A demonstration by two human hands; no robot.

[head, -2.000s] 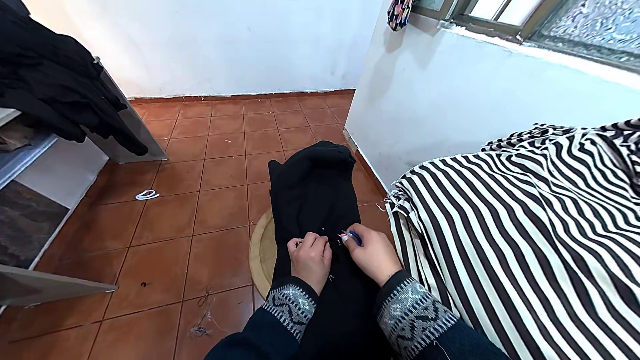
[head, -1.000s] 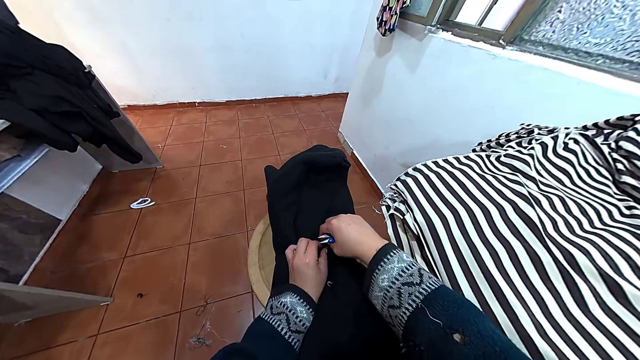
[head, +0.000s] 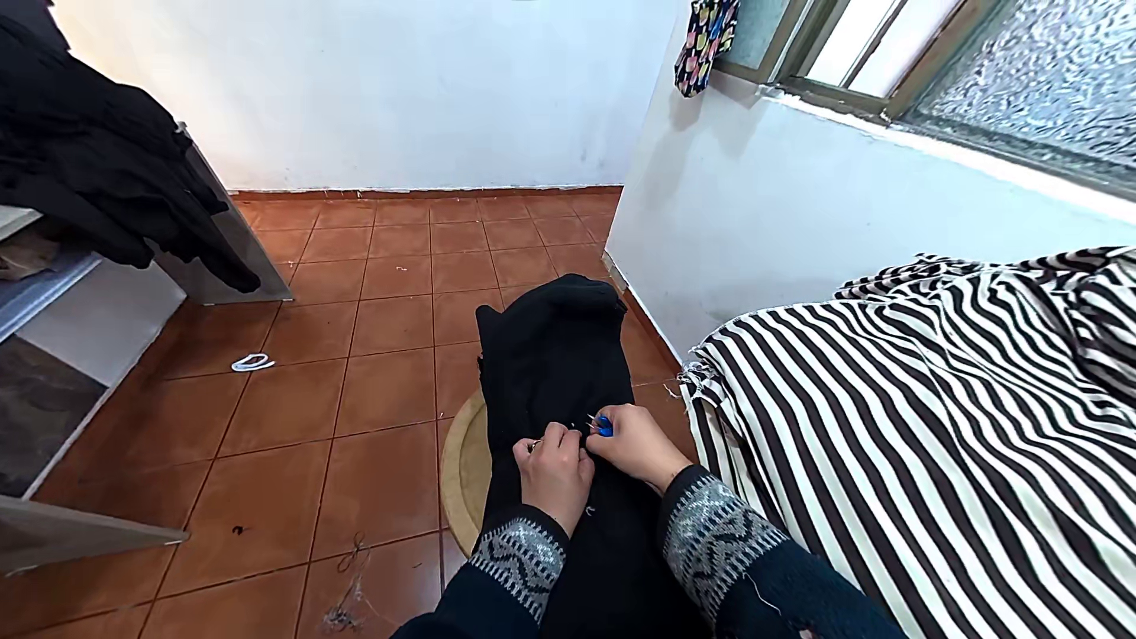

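Note:
Black fabric (head: 564, 355), seemingly a garment, lies over a round tan seat or stool top (head: 461, 470) in front of me. My left hand (head: 557, 470) pinches a bit of this fabric between its fingers. Just to its right, my right hand (head: 641, 446) grips a small blue-handled tool (head: 604, 426) with a thin metal tip, too small to name surely. The tip points up and left, close above the fabric. Small light thread bits show on the cloth. The fingertips partly hide the spot between both hands.
Black-and-white striped cloth (head: 905, 382) covers a surface at the right, beside the wall with a window. Black clothes (head: 98, 133) hang over furniture at the left. A white loop (head: 253, 362) and loose threads (head: 351, 595) lie on the tiled floor (head: 390, 382).
My right hand has turned and drawn slightly away from my left; a second ago the two were touching around the blue tool. My left hand still holds the fabric.

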